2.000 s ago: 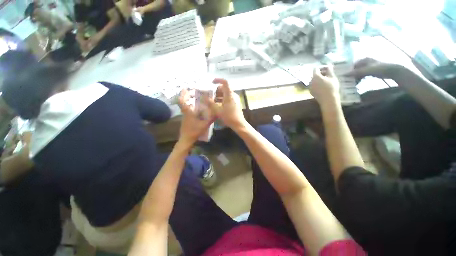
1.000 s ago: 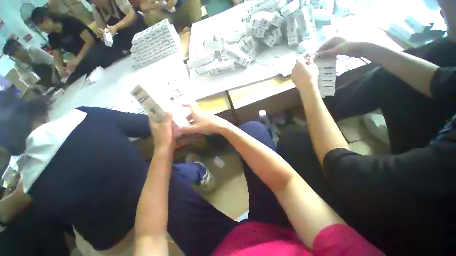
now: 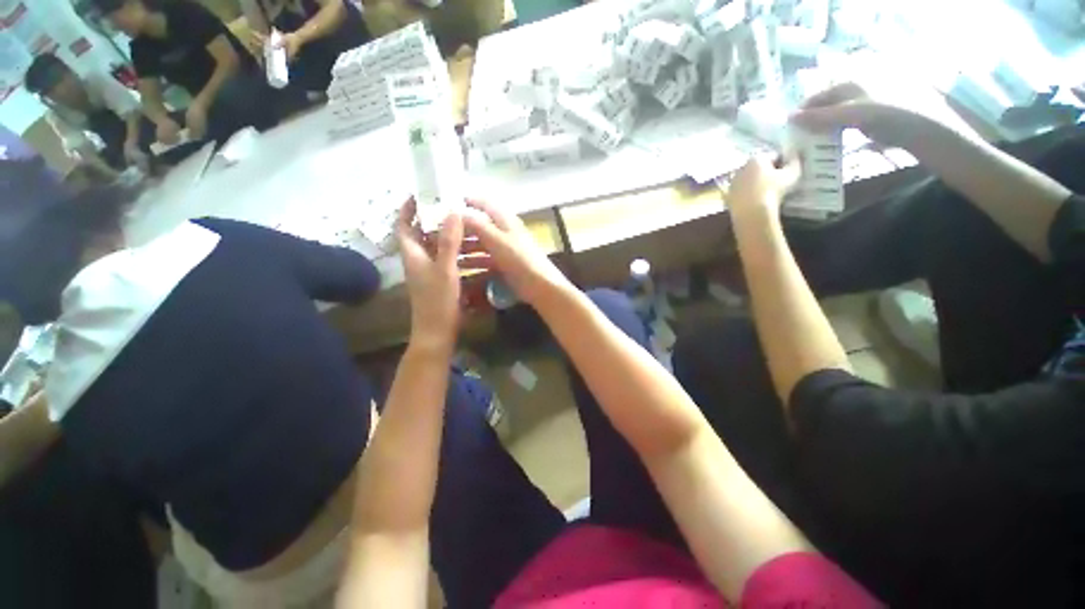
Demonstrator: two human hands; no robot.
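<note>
A slim white folding carton (image 3: 431,149) with dark print and a small green patch stands upright at the table's near edge. My left hand (image 3: 433,256) is shut on its lower end. My right hand (image 3: 497,248) is beside that end with its fingertips close to or on the carton; the contact is blurred and I cannot tell whether it grips. The carton's bottom end is hidden between the fingers.
A loose carton pile (image 3: 631,77) lies on the table ahead. Stacked cartons (image 3: 378,77) stand behind my carton. A person in dark blue (image 3: 226,381) sits close at left. At right, a neighbour's hands hold a white printed carton piece (image 3: 814,173). A bottle (image 3: 640,280) is below the edge.
The carton, tilted left in my hands one second ago, is now upright and further right. My hands have moved slightly up and right with it. The neighbour's hands at right have shifted slightly.
</note>
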